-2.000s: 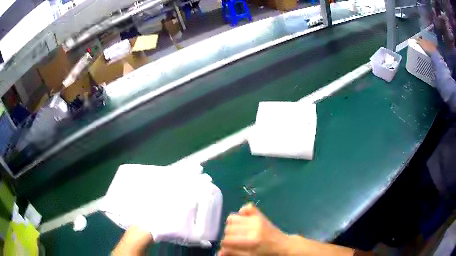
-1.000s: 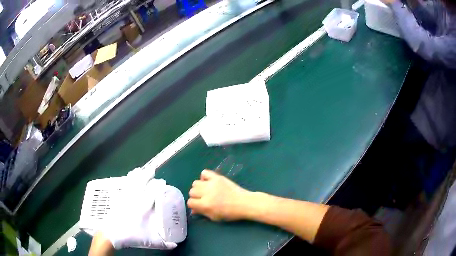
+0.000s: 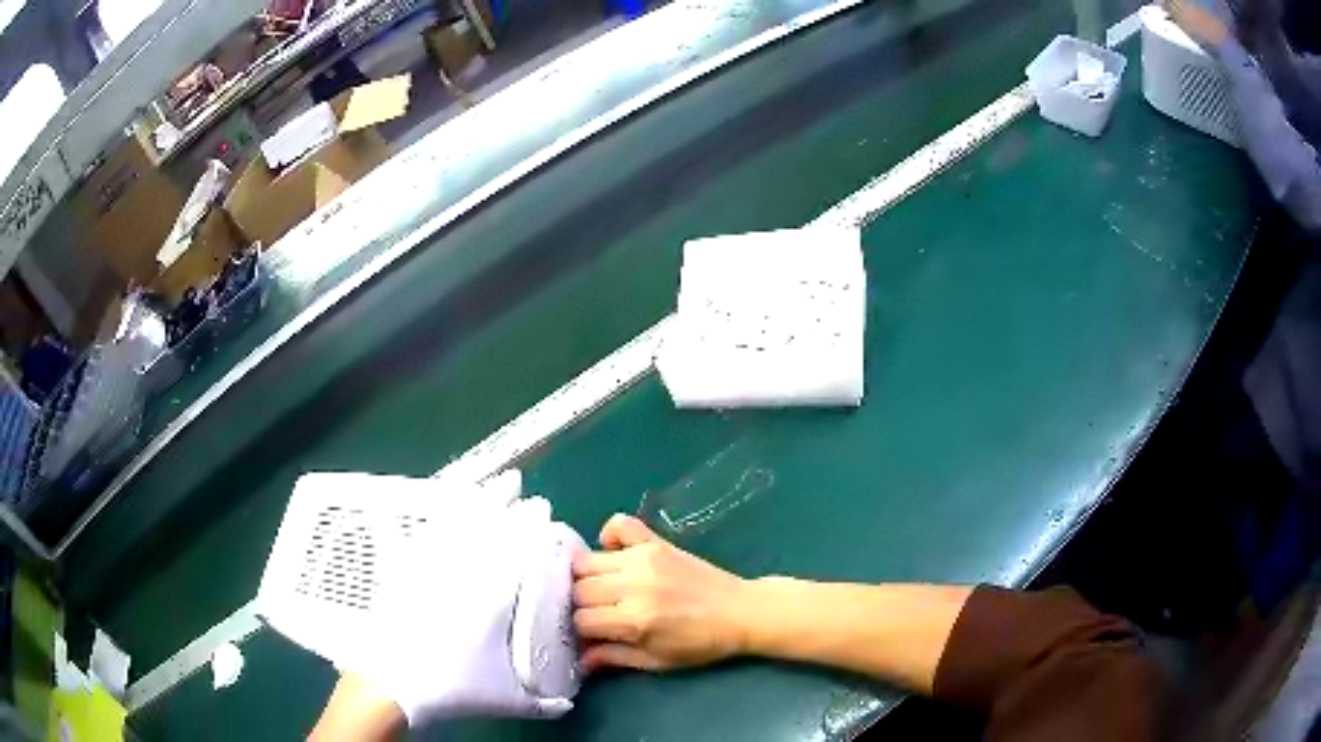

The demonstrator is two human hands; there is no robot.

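A white appliance unit (image 3: 341,558) with a slotted grille lies on the green bench at the lower left. My left hand (image 3: 449,623), in a thin white glove, lies over the unit and holds it; the glove blends into the housing. My bare right hand (image 3: 652,597) has its fingers curled against the unit's right end; whether they hold a small part is hidden. A white foam tray (image 3: 771,319) with tiny pieces in it sits ahead, over the metal strip. A thin clear outline (image 3: 717,497) lies on the green surface between tray and right hand.
A small white disc (image 3: 226,665) lies left of the unit. At the upper right stand a translucent bin (image 3: 1076,90) with white pieces and another grilled unit (image 3: 1191,80), beside a person's arm (image 3: 1275,138). Open cartons (image 3: 275,196) stand beyond the bench. A lime-green box (image 3: 87,713) is at the lower left.
My right hand has moved left onto the unit's end, which it did not touch one second ago. My left hand stays on the unit. The camera view has shifted.
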